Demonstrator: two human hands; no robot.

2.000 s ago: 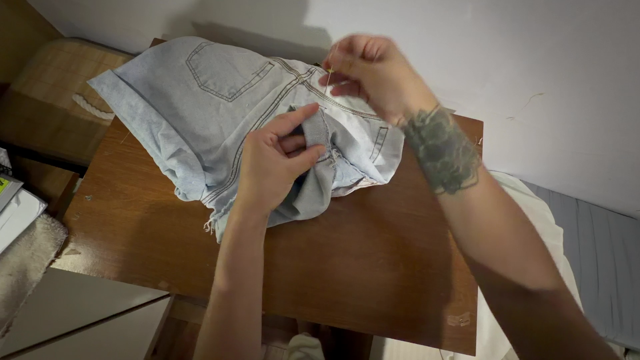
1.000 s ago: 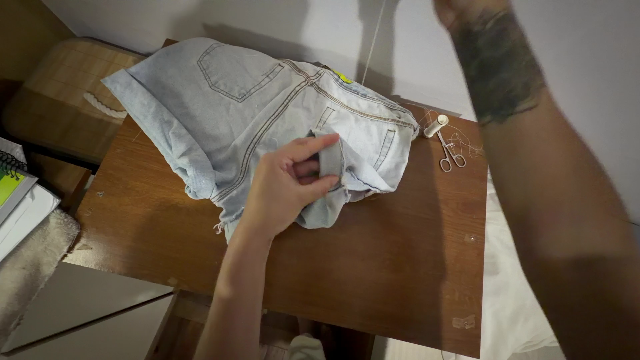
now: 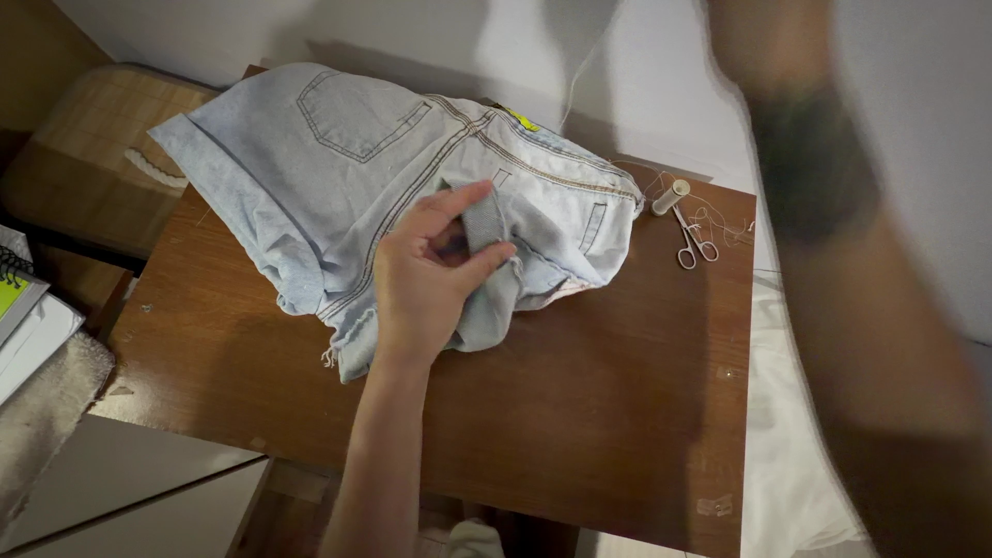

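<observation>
Light-blue denim shorts (image 3: 349,155) lie spread on a brown wooden table. My left hand (image 3: 434,271) pinches a folded grey edge of the denim between thumb and fingers, near the middle of the garment. My right forearm, tattooed, rises along the right side, and the right hand itself is beyond the top edge. A thin white thread (image 3: 573,85) runs up in front of the wall from near the waistband. To the right of the shorts lie a spool of white thread (image 3: 671,198) and small metal scissors (image 3: 695,239), with loose thread around them.
The wooden table (image 3: 589,418) meets a pale wall at the back. A wooden box with a rope handle (image 3: 155,168) stands at the back left. Notebooks (image 3: 31,333) and a fluffy cloth (image 3: 58,403) are at the left edge, and white fabric (image 3: 790,434) hangs beyond the table's right side.
My right hand has risen from beside the denim and out of view, and a length of thread now shows against the wall. My left hand keeps its pinch on the fabric.
</observation>
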